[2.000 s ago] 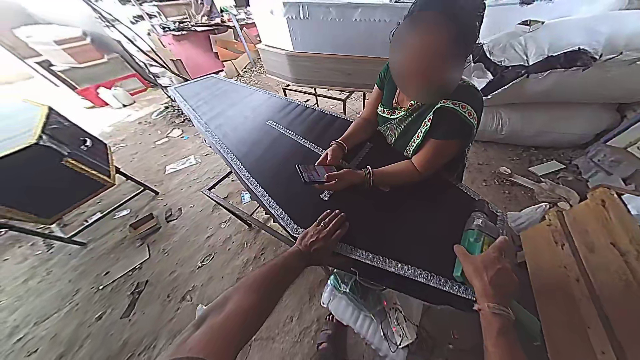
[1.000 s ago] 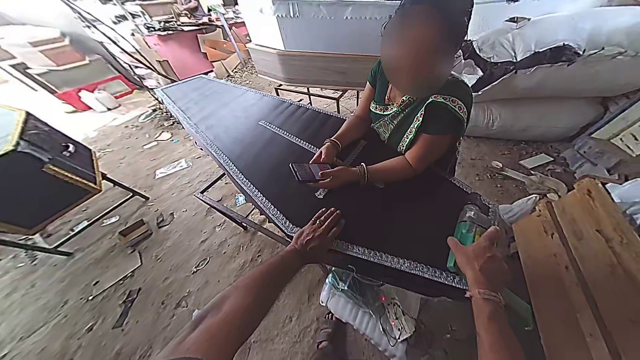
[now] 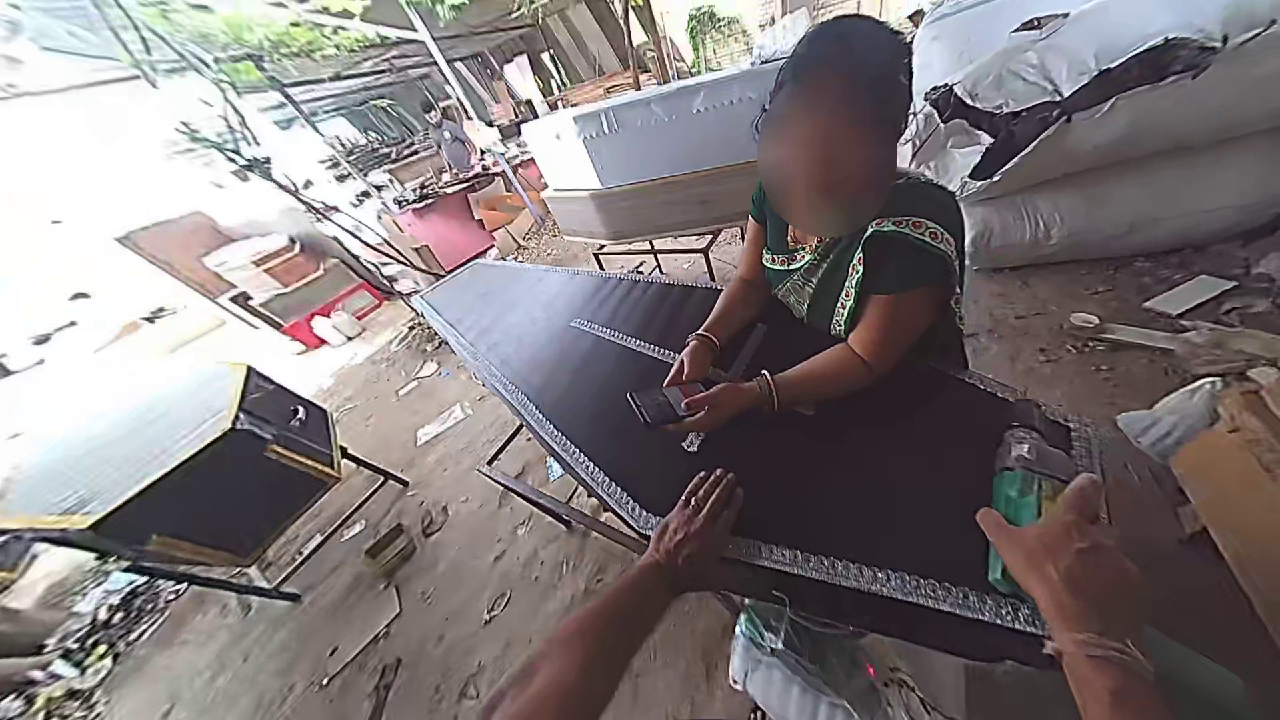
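My left hand (image 3: 697,530) rests flat, fingers apart, on the silver-trimmed near edge of a black cloth-covered coffin lid (image 3: 860,500). At the lid's right end, my right hand (image 3: 1075,550) is around a green tool (image 3: 1018,500) with a dark head, perhaps a stapler; its underside and part of the grip are hidden. A silver trim cross (image 3: 625,340) lies on the lid. Across from me, a person (image 3: 860,260) leans on the lid and holds a mobile phone (image 3: 657,404) in both hands, just beyond my left hand.
A black coffin with gold edging (image 3: 240,490) stands on a metal frame at left. A white and wood-toned coffin (image 3: 660,150) is behind the lid. Large white sacks (image 3: 1120,210) stand at back right, wooden boards (image 3: 1235,470) at right. Scraps litter the ground; a plastic bag (image 3: 800,660) lies below the lid.
The view has shifted, showing more of the background. My left hand stays on the lid's edge and my right hand remains around the green tool.
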